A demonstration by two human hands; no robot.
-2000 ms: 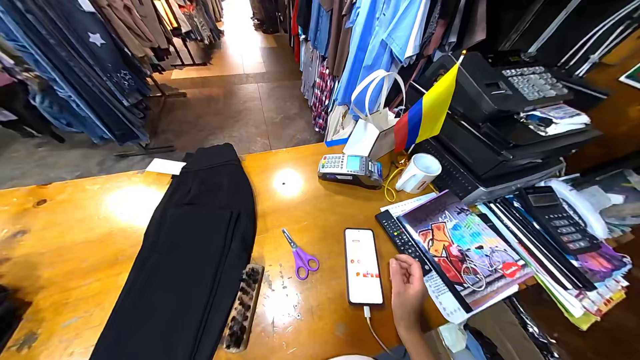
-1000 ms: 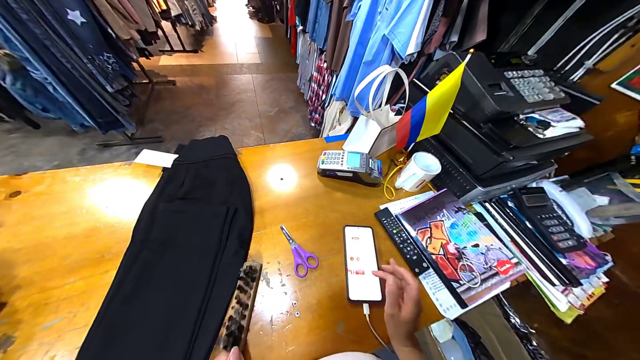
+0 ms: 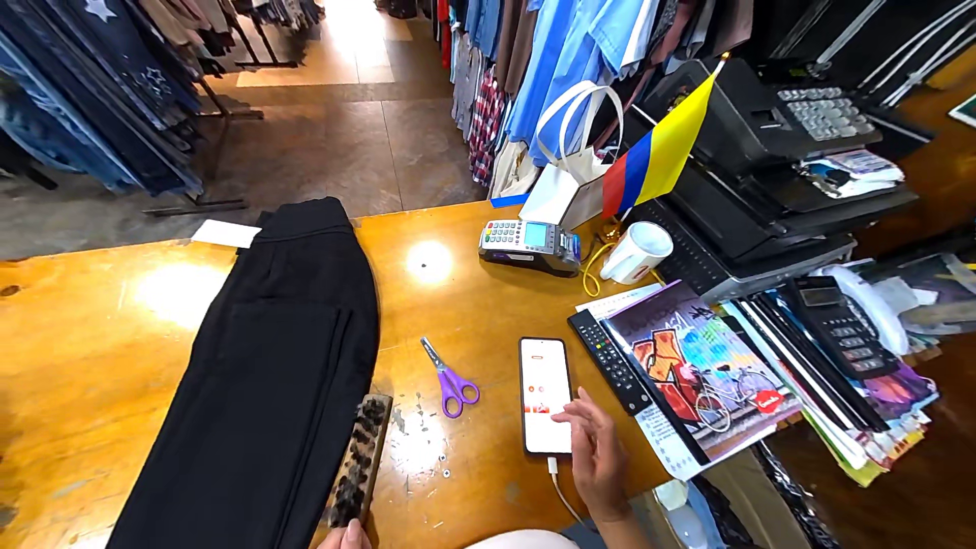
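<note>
A smartphone (image 3: 546, 396) with a lit screen lies on the wooden counter, a white cable plugged into its lower end. The fingertips of my right hand (image 3: 598, 450) are at the screen's lower right edge; that hand holds nothing. At the bottom edge my left hand (image 3: 347, 536), mostly out of view, has its fingers at the near end of a wooden brush (image 3: 360, 461) with dark, patchy bristles facing up. The brush lies against folded black trousers (image 3: 267, 358), which have a white tag (image 3: 226, 233). Purple-handled scissors (image 3: 450, 379) rest between brush and phone.
Right of the phone are a remote control (image 3: 610, 358) and a magazine (image 3: 701, 374). Behind stand a card terminal (image 3: 530, 245), a white mug (image 3: 637, 253), a small flag (image 3: 659, 149) and a paper bag (image 3: 568, 191). A calculator (image 3: 839, 328) tops a paper stack beside a black printer (image 3: 747, 221).
My left hand, unseen two seconds ago, has come in at the bottom edge by the brush. My right hand has moved from the phone's right side onto its edge, and the screen content has changed.
</note>
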